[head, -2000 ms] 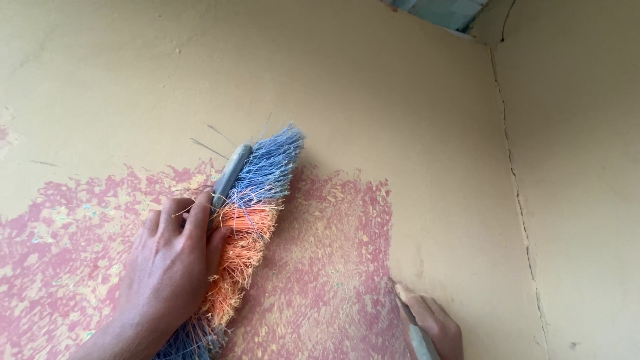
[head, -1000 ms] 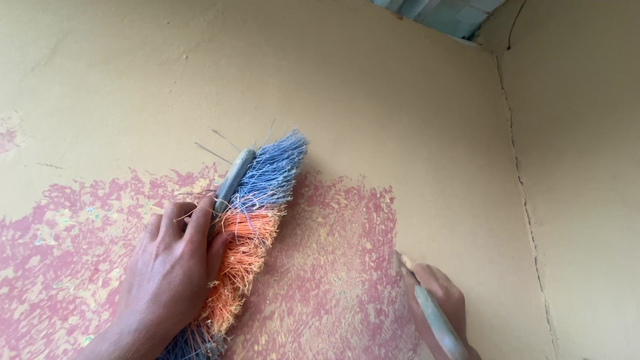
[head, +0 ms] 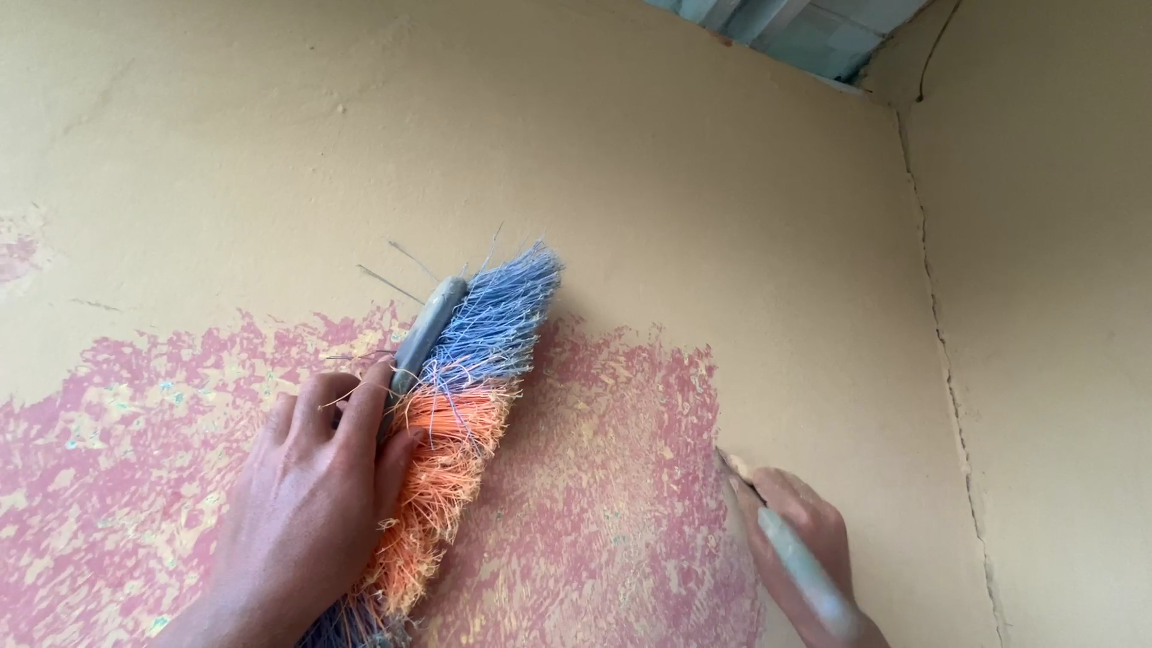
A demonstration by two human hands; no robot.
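Observation:
My left hand grips a broom head by its grey plastic block. The broom's blue and orange bristles point right, close to the wall. At the lower right, my right hand is closed around a scraping tool with a worn grey-green handle. Its tip meets the wall at the right edge of a scraped patch, where pink and cream flecks show. Most of the blade is hidden by the fingers.
Tan painted wall surrounds the scraped patch. A long crack runs down near the wall corner at right. Pale blue-green ceiling panels show at the top. A small pink bare spot lies at the far left.
Since two seconds ago, my right hand has moved up a little along the patch's right edge, with the tool still in it. My left hand keeps its hold on the broom head.

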